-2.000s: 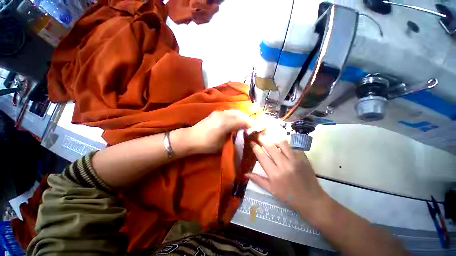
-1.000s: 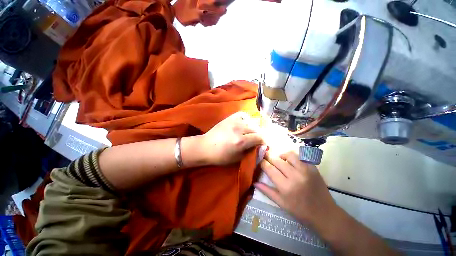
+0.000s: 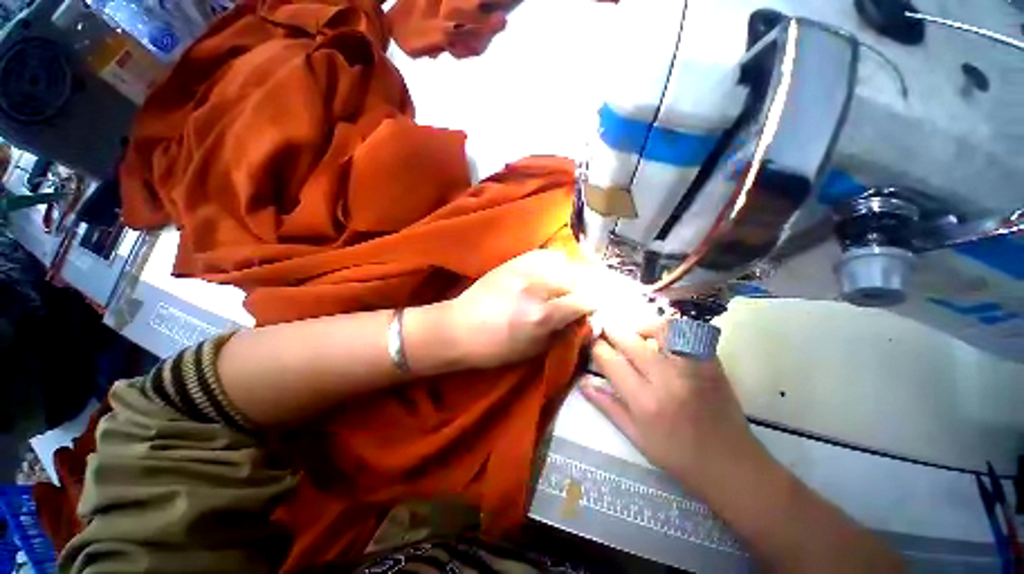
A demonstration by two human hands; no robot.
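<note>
The rust-orange garment piece (image 3: 472,415) lies in folds under and around my left hand and hangs over the table's near edge. My left hand (image 3: 522,308) holds the cloth edge close to the needle area. My right hand (image 3: 668,392) is right of it, its fingertips meeting the left ones at the cloth edge under the white sewing machine head (image 3: 674,146). Bright lamp glow hides the needle, the presser foot and both hands' fingertips.
More orange cloth (image 3: 292,168) is heaped at the left, with another orange piece (image 3: 449,25) at the top. A grey ruler strip (image 3: 629,505) runs along the near edge. Dark thin tools (image 3: 995,505) lie at the right edge. A dark machine part (image 3: 39,79) is at upper left.
The view has shifted. The garment edge, with its white inner strip seen two seconds ago, has moved up toward the needle and the strip is now hidden. Both hands stay on the cloth.
</note>
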